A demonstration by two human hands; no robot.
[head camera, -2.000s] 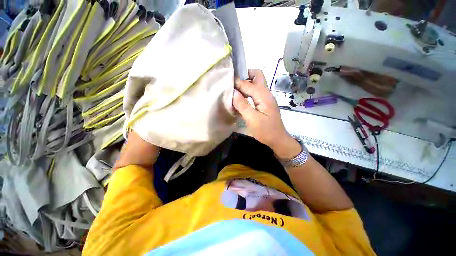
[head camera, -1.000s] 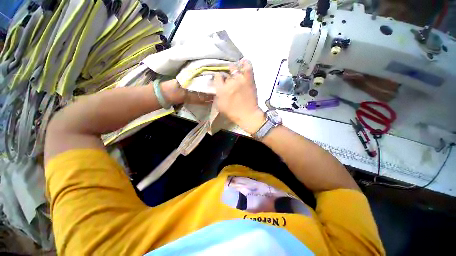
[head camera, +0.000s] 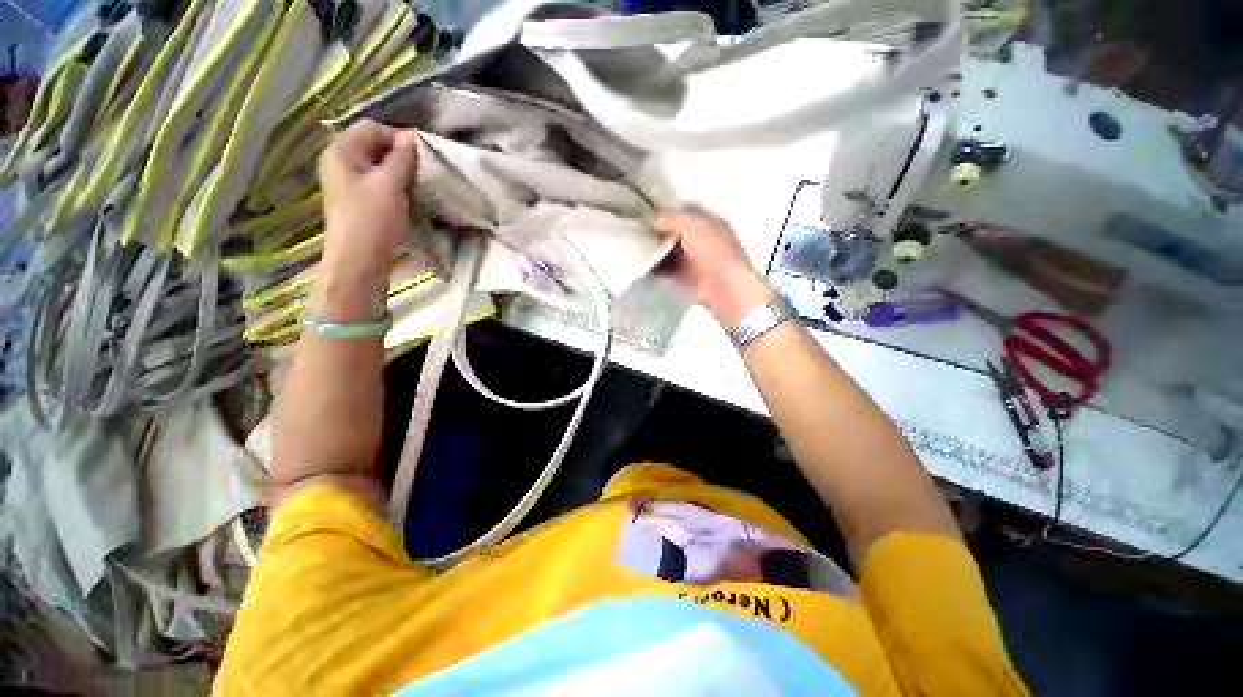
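Observation:
A beige bag body (head camera: 545, 198) is spread between my two hands over the white table's left part, its cloth creased. My left hand (head camera: 368, 177) grips its left edge, fingers closed on the cloth. My right hand (head camera: 702, 252) pinches its right corner. Long beige straps (head camera: 600, 327) hang from it in loops towards my lap; other strap loops are flung out, blurred, above it towards the machine. No yellow line can be made out on the held cloth.
A white sewing machine (head camera: 1063, 204) stands at right. Red-handled scissors (head camera: 1056, 357), dark snips (head camera: 1020, 409), a purple tool (head camera: 916, 311) and a brown object (head camera: 1050, 266) lie by it. Stacked beige pieces with yellow edges (head camera: 191, 123) fill the left. A cable runs off the table's front edge.
My hands were together at the bunched cloth; now they are apart, with the cloth stretched between them. The straps have swung out above and below it. The camera view has shifted slightly.

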